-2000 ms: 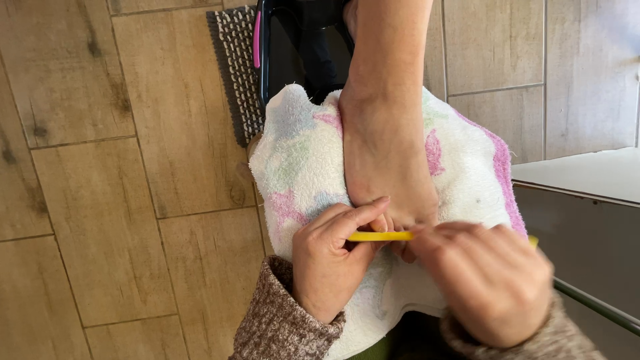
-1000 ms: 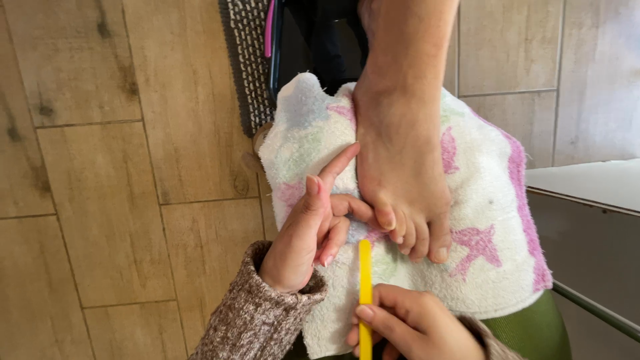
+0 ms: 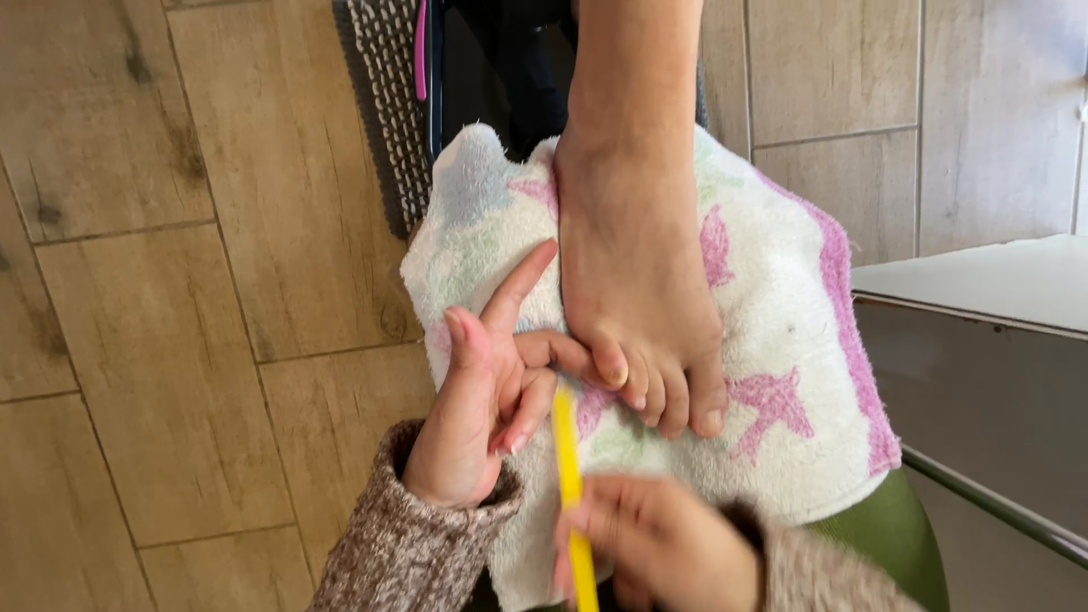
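Another person's bare foot (image 3: 637, 263) rests on a white terry towel (image 3: 790, 459) with pink and green patterns, toes toward me. My left hand (image 3: 493, 382) lies palm up beside the foot's outer edge; its middle finger reaches under or against the little toe (image 3: 609, 361), and its index finger points up along the foot. My right hand (image 3: 654, 540), slightly blurred, grips a thin yellow stick, likely a nail file (image 3: 567, 450). The stick's upper end is near my left fingers, a short way below the little toe, apart from it.
The towel lies over a leg in green trousers (image 3: 905, 527). Beyond it are a dark container with a pink handle (image 3: 421, 51) and a woven mat (image 3: 387, 110). A white-topped piece of furniture (image 3: 994, 280) with a metal bar stands at right, on the wood-look tile floor (image 3: 144, 340).
Two seconds ago the yellow stick lay crosswise at the toes with both hands there. Since then it has turned upright in my right hand, below the toes, and my left fingers have spread.
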